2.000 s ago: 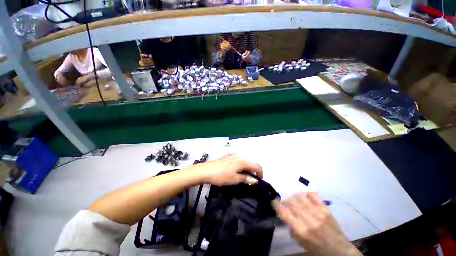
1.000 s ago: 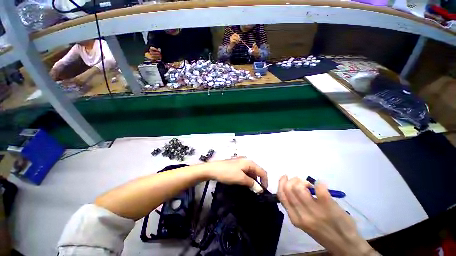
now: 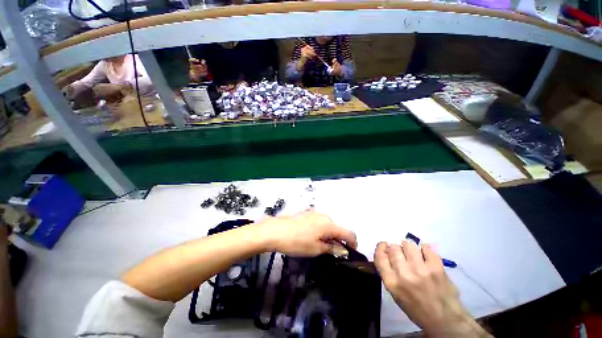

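My left hand (image 3: 307,234) grips the upper edge of a black plastic housing (image 3: 330,297), with a pale fitting or finger cover (image 3: 338,251) at its fingertips. My right hand (image 3: 419,280) is closed at the housing's upper right corner. A blue handle end (image 3: 449,263), apparently of pliers, sticks out beyond its fingers; the jaws are not clear. A second black housing (image 3: 231,287) lies to the left, partly under my left forearm. Small dark metal components (image 3: 231,200) lie in a loose pile behind it. A small black piece (image 3: 412,238) lies just beyond my right hand.
A blue bench unit (image 3: 56,211) stands at far left. A green conveyor belt (image 3: 277,148) runs behind the white bench, under an overhead shelf (image 3: 317,25). People sit opposite by a pile of white parts (image 3: 274,100). Dark sheeting (image 3: 554,221) lies at right.
Over the frames, my right hand has shifted a little right, and the blue handle with it. My left hand stays on the housing edge. The housing has turned slightly.
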